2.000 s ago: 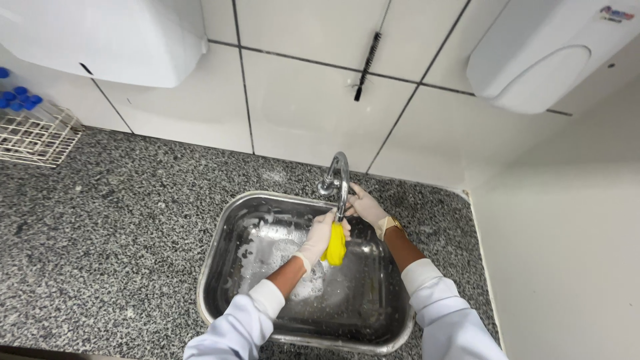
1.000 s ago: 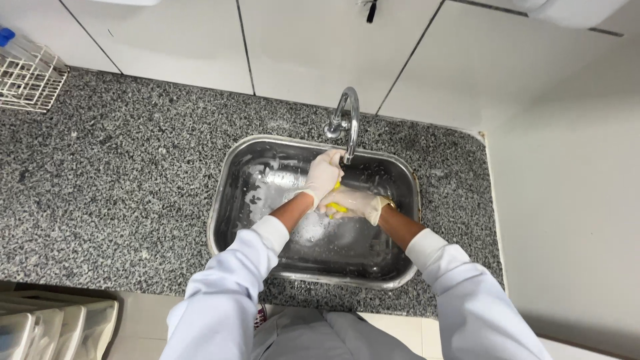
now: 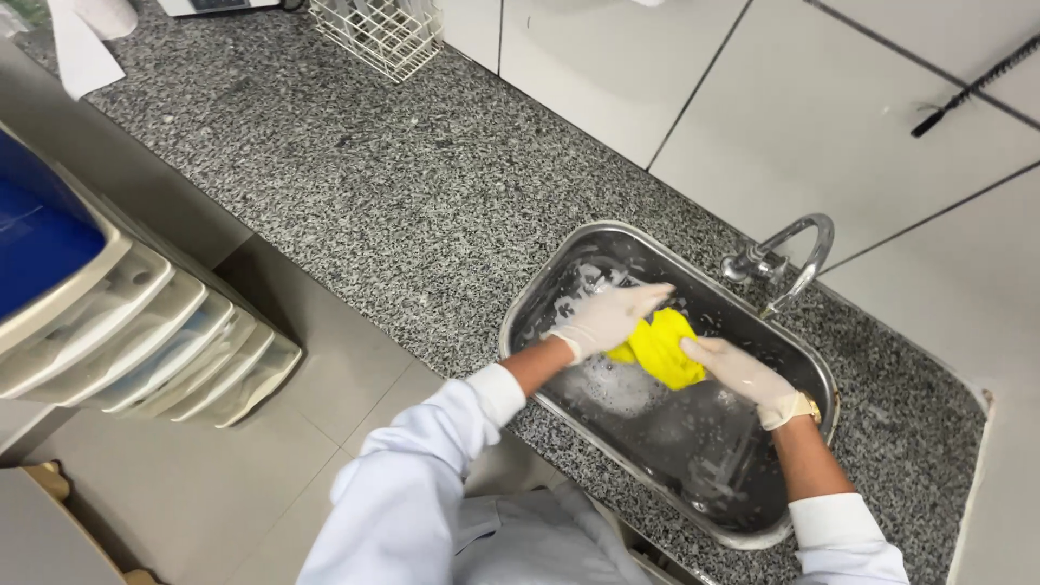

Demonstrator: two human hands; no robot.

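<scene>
A bright yellow cloth is bunched up over the stainless steel sink, which has suds on its bottom. My right hand, in a pale thin glove with a watch at the wrist, pinches the cloth's right side between thumb and fingers. My left hand, gloved alike, lies at the cloth's upper left with its fingers stretched out; whether it grips the cloth is hard to tell. The curved chrome faucet stands behind the sink, above and to the right of both hands.
Speckled granite countertop surrounds the sink. A white wire rack stands against the tiled wall at the back, and a black bottle brush hangs at the upper right. Plastic drawers stand on the floor at left.
My hands have moved apart, and more of the yellow cloth shows between them than one second ago. The view has swung left and tilted.
</scene>
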